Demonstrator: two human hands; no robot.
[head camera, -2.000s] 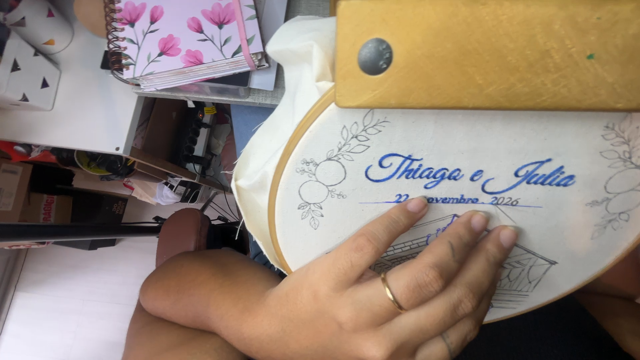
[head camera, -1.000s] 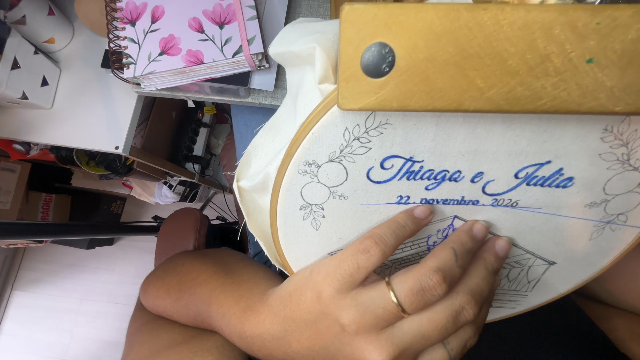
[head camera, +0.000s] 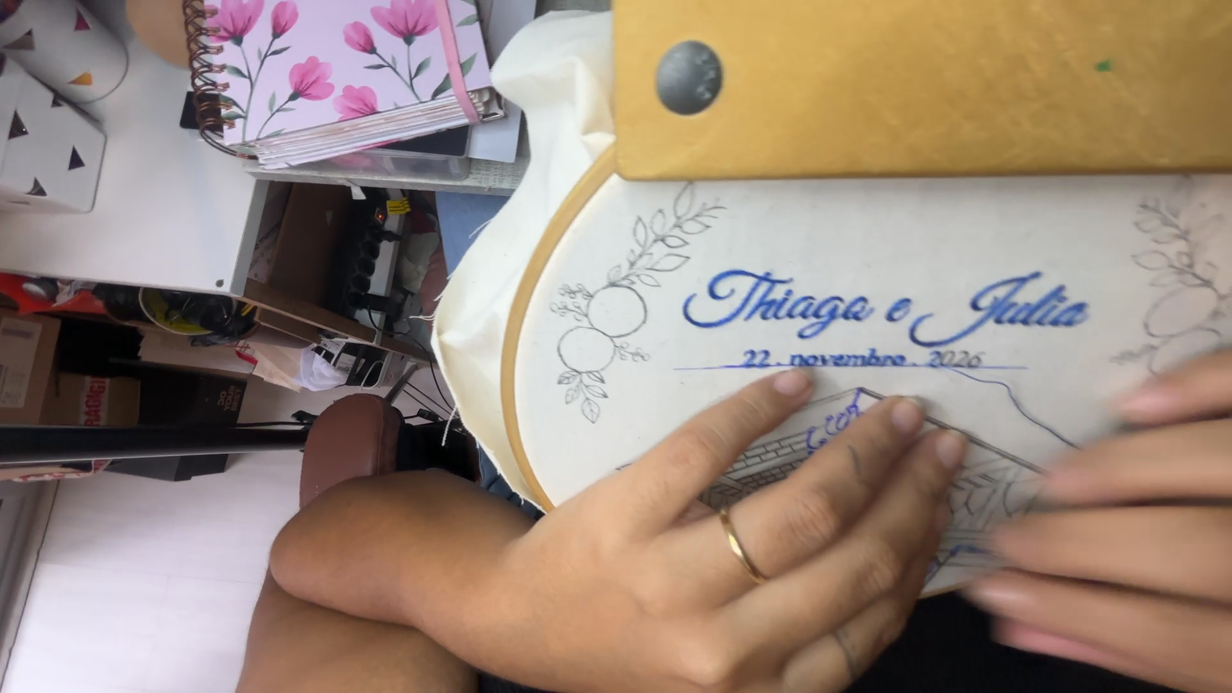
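White fabric (head camera: 866, 231) is stretched in a round wooden embroidery hoop (head camera: 521, 337), with blue stitched lettering and drawn flowers and a building on it. My left hand (head camera: 770, 549), a gold ring on one finger, lies palm down on the lower part, fingertips just under the stitched line. A blue thread (head camera: 1025, 409) runs from the last numerals toward my right hand (head camera: 1126, 510), which is blurred at the right edge with its fingers over the lower right of the hoop. Whether my right hand holds the thread or a needle cannot be told.
A gold-coloured board with a metal rivet (head camera: 924, 87) covers the hoop's upper edge. A spiral notebook with pink flowers (head camera: 327, 67) lies on the desk at upper left, near patterned containers (head camera: 48, 140). Below are a power strip (head camera: 371, 250), cardboard boxes (head camera: 106, 399) and a brown padded armrest (head camera: 346, 443).
My right hand has come into view at the right, over the hoop. The blue thread, stretched nearly straight one second ago, now hangs in a loose curve. My left hand has stayed in place.
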